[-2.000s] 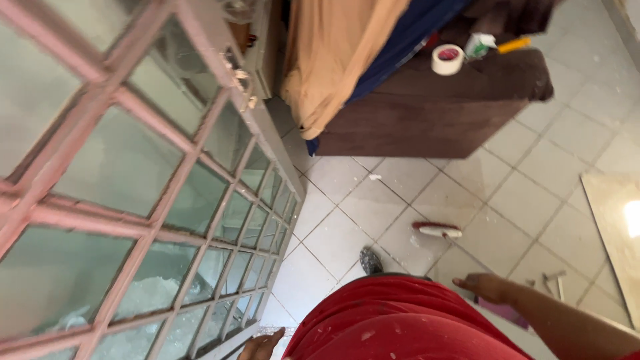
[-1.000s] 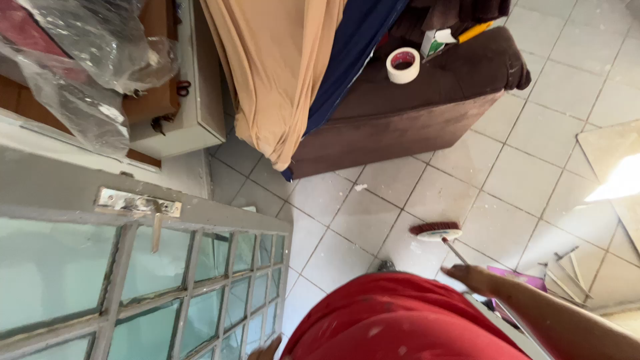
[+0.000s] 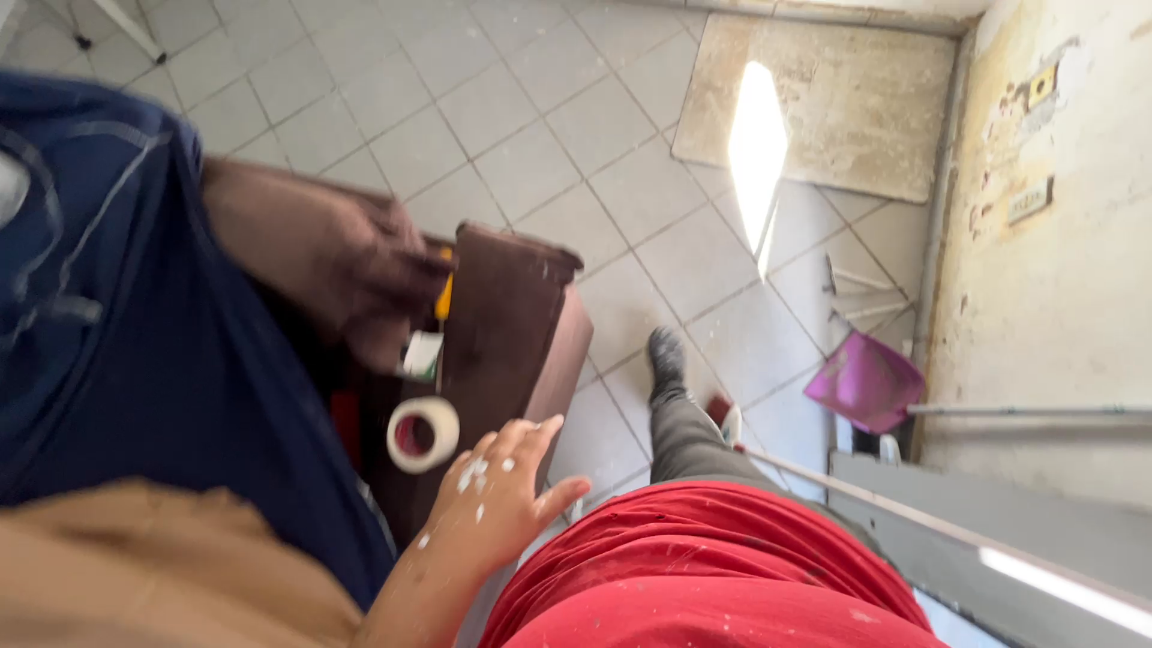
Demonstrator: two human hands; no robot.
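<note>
My left hand (image 3: pixel 504 486), spotted with white paint, is spread with nothing in its fingers, beside or on the edge of a brown upholstered sofa arm (image 3: pixel 508 315); contact is unclear. A roll of masking tape (image 3: pixel 423 436) lies on the sofa just left of the hand. Beyond it are a small white and green item (image 3: pixel 421 355) and a yellow object (image 3: pixel 444 288), partly hidden by brown fabric. My right hand is out of view. To the right of my leg, a broom's head (image 3: pixel 724 419) rests near the floor, its pale handle (image 3: pixel 864 490) running out of view at lower right.
Blue cloth (image 3: pixel 180 360) and tan cloth (image 3: pixel 162 567) cover the left side. A purple dustpan (image 3: pixel 867 382) stands near the worn wall (image 3: pixel 1035 297). A stained board (image 3: pixel 819 99) lies on the tiled floor (image 3: pixel 576 162). Grey panelling (image 3: pixel 954 531) is at lower right.
The view has swung strongly to the right, away from the glazed door. My left hand has come up beside the sofa arm. My right hand, seen earlier by the broom handle, has left view.
</note>
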